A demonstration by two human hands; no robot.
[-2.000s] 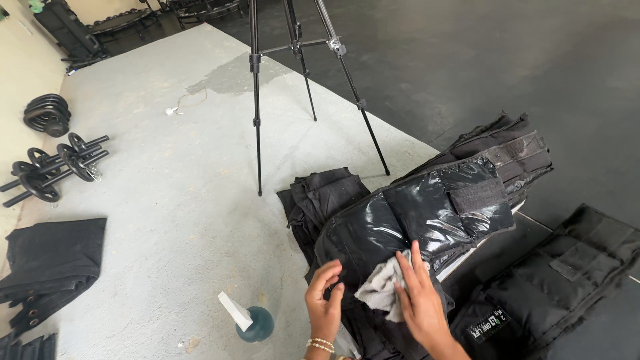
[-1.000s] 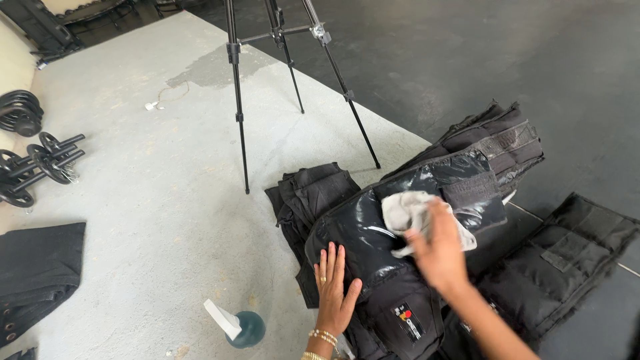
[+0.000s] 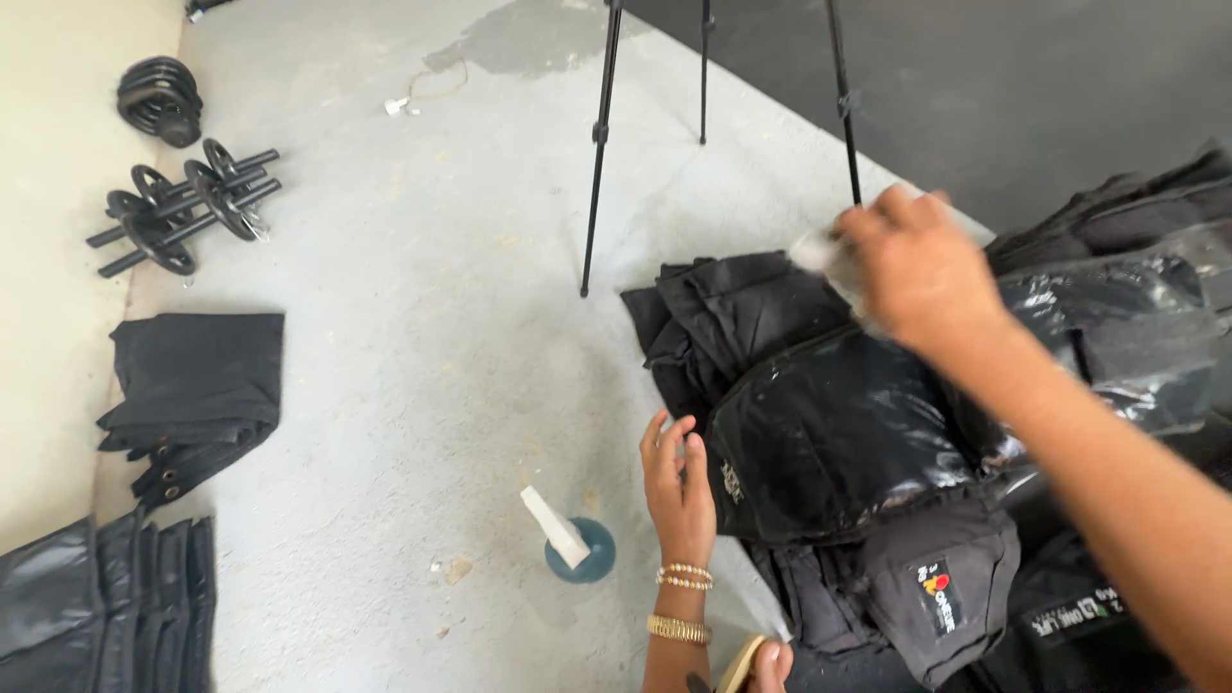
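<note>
In the head view my right hand (image 3: 914,265) is blurred, closed on a pale cloth (image 3: 830,265) above the back edge of a glossy black padded pad (image 3: 837,433). My left hand (image 3: 681,476), with bracelets at the wrist, rests upright against the pad's left edge, its fingers apart and holding nothing. Folded black fabric (image 3: 746,298) lies behind the pad. Below it sits a dark pouch-like weight (image 3: 938,587) bearing a printed label. A teal spray bottle with a white top (image 3: 581,553) stands on the floor to the left of my left hand.
Tripod legs (image 3: 599,164) stand behind the pads. Along the left wall lie dumbbell bars with plates (image 3: 192,207), a coiled black item (image 3: 160,101), folded black cloth (image 3: 202,371) and black padded items (image 3: 106,606). A small white object (image 3: 395,106) lies on the floor. A foot (image 3: 768,664) shows at the bottom edge.
My right hand has lifted the cloth from the pad's middle toward its back edge. My left hand has shifted from the pad's surface to its left edge. The view has swung left.
</note>
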